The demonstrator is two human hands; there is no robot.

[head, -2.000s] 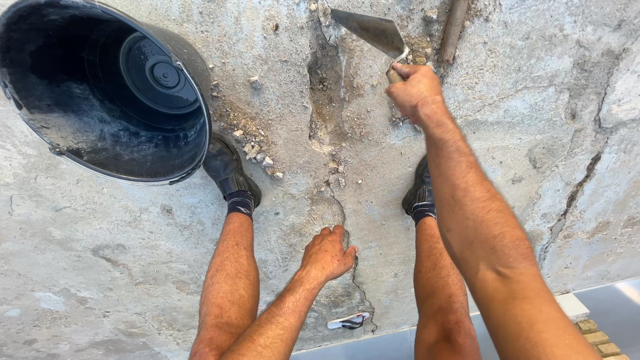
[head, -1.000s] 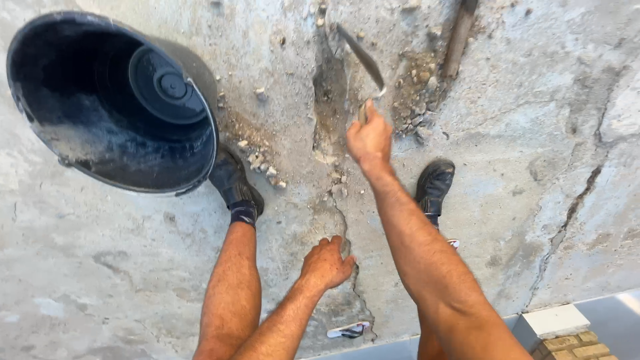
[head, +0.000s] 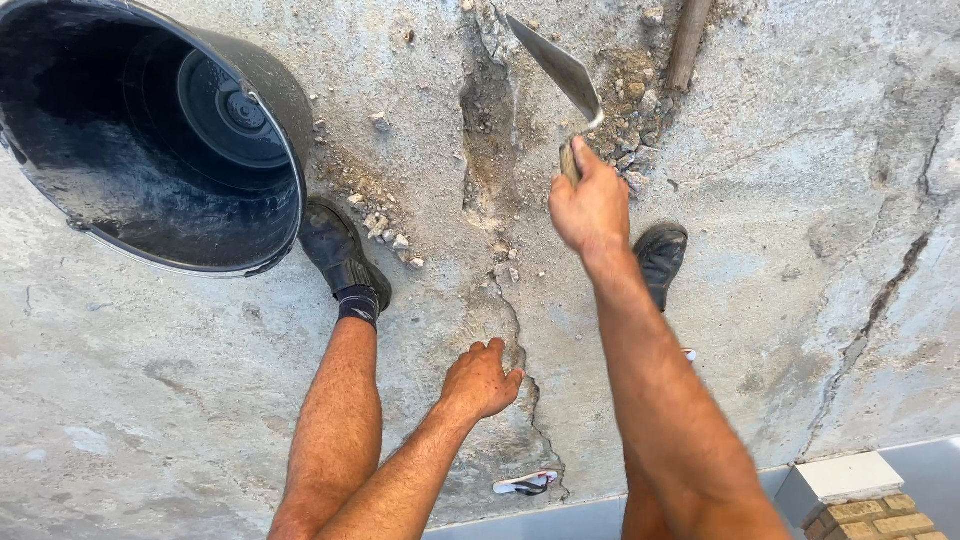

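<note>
My right hand (head: 590, 201) grips the handle of a pointed masonry trowel (head: 562, 73), its metal blade angled up and left beside the chiseled-out groove (head: 486, 139) in the concrete. My left hand (head: 481, 380) holds nothing visible; its fingers are loosely curled, over the concrete beside the thin crack (head: 534, 409). Whether it touches the surface I cannot tell. Rubble lies on both sides of the groove: stone chips (head: 381, 227) by my left shoe and a gravelly heap (head: 634, 124) right of the trowel.
A black plastic bucket (head: 296, 97), its inside facing me, stands at the upper left, near my left shoe (head: 337, 251). A wooden handle or stick (head: 686, 45) lies at top right. Another crack (head: 874, 300) runs down the right side. A flip-flop (head: 525, 484) and a brick pillar (head: 874, 517) are lower down.
The trowel in my right hand has swung left toward the groove, then back to the right, its blade turning. My left hand has stayed beside the crack.
</note>
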